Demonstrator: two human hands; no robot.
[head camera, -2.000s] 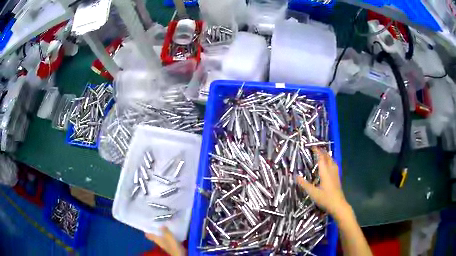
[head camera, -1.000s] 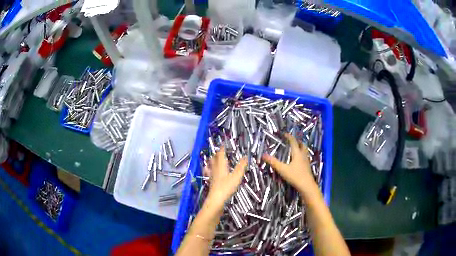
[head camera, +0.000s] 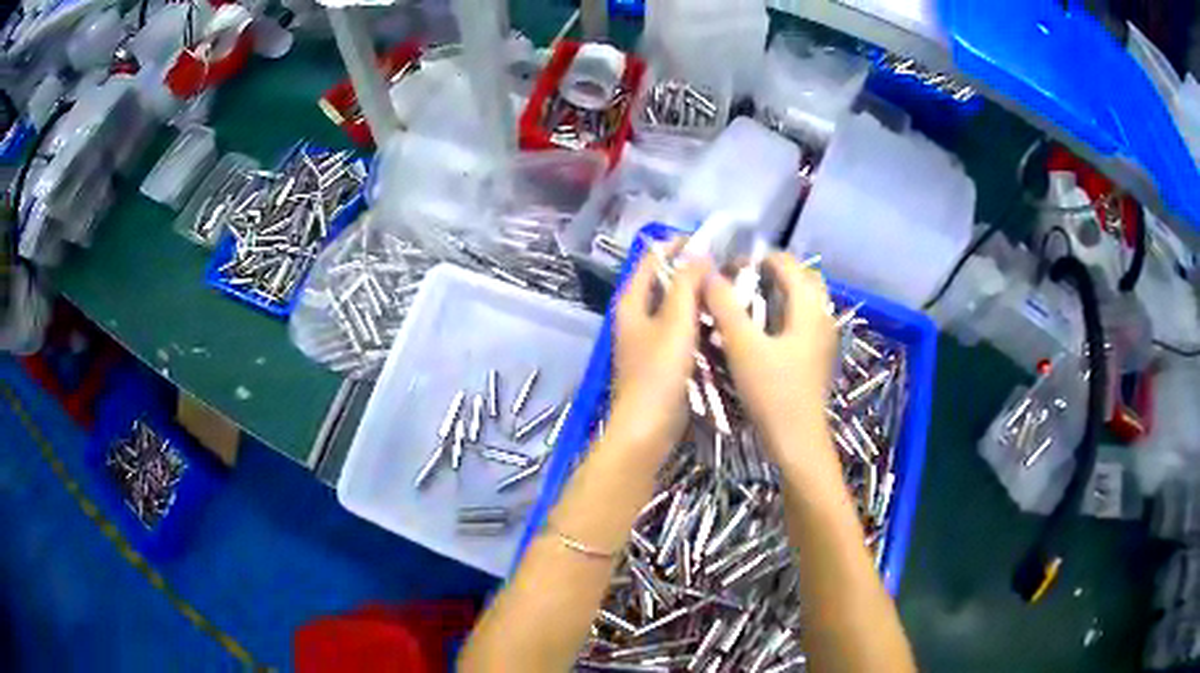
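Note:
The deep blue bin (head camera: 917, 434) stands in front of me, full of loose silver miniature motors (head camera: 711, 526). My left hand (head camera: 658, 348) and my right hand (head camera: 779, 348) are raised side by side over the far part of the bin, fingers curled inward. Silver motors show between the fingers of both hands; they are blurred and partly hidden. The white work tray (head camera: 395, 454) lies against the bin's left side, partly under its edge, with several loose motors in it.
A smaller blue bin (head camera: 283, 230) of motors and a clear bag (head camera: 362, 296) of motors lie left. A red bin (head camera: 573, 112) and white boxes (head camera: 882, 204) stand behind. A black hose (head camera: 1095, 355) with a yellow end and a clear box (head camera: 1033, 447) are at the right.
My left hand has gone from the white tray into the blue bin, then both hands have moved up and together at its far end, with motors now between the fingers. The view has shifted.

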